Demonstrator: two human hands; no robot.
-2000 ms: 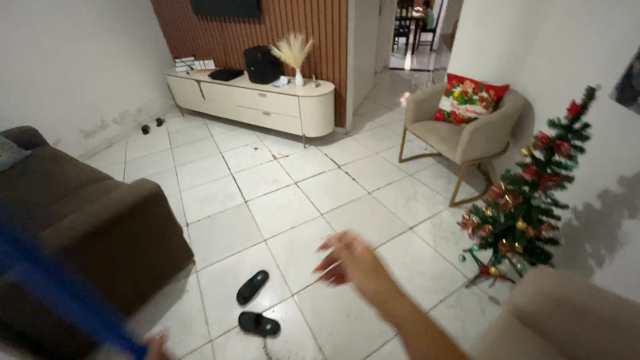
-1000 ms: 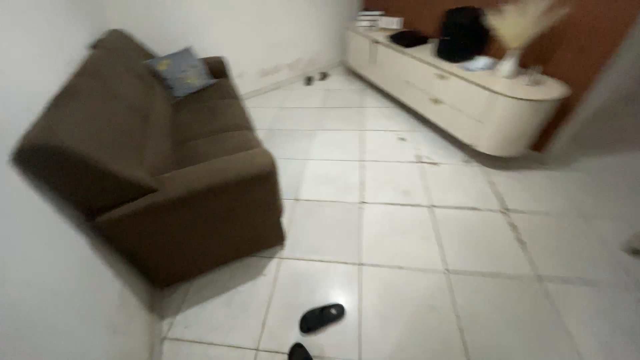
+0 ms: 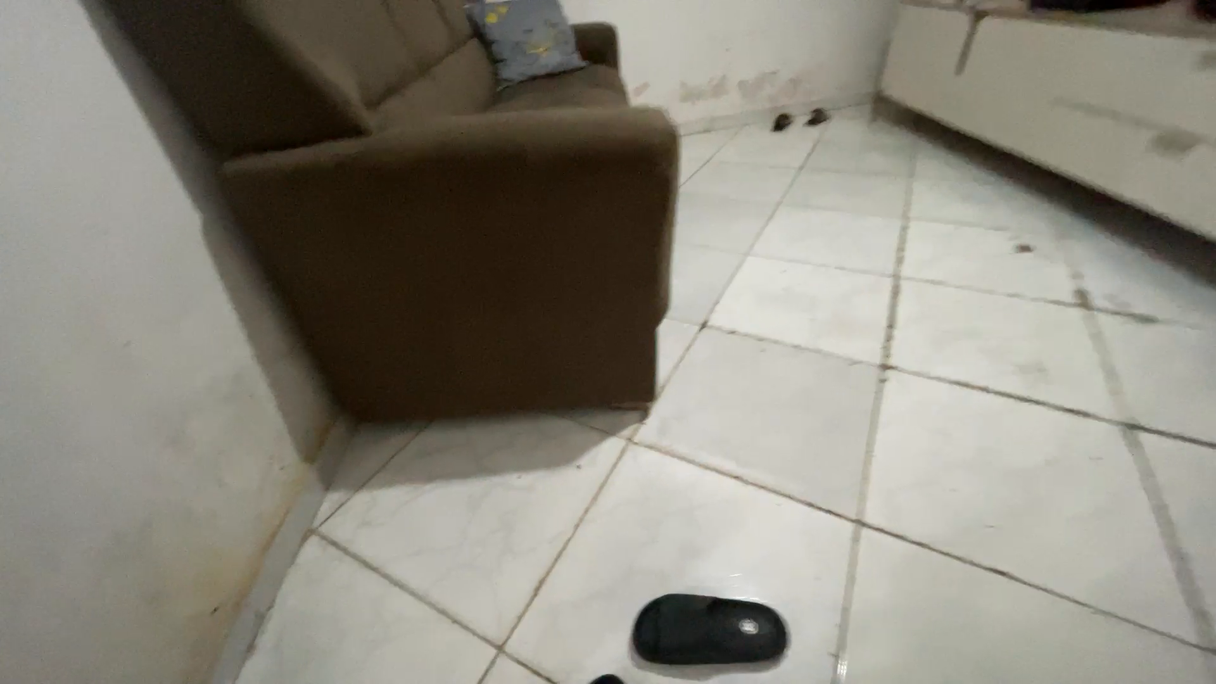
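Note:
Neither my left hand nor my right hand shows in the head view. A black slide sandal lies on the white tiled floor at the bottom, right of the middle. The tip of a second black sandal just enters at the bottom edge, to its left. Whether my hands hold anything is hidden.
A brown fabric sofa stands along the left wall, with a grey patterned cushion on it. A cream low cabinet is at upper right. Small dark footwear lies by the far wall.
My right hand and the blue thing at lower left, visible two seconds ago, have left the view. The view has swung left and down, nearer the sofa; the armchair and Christmas tree are out of sight.

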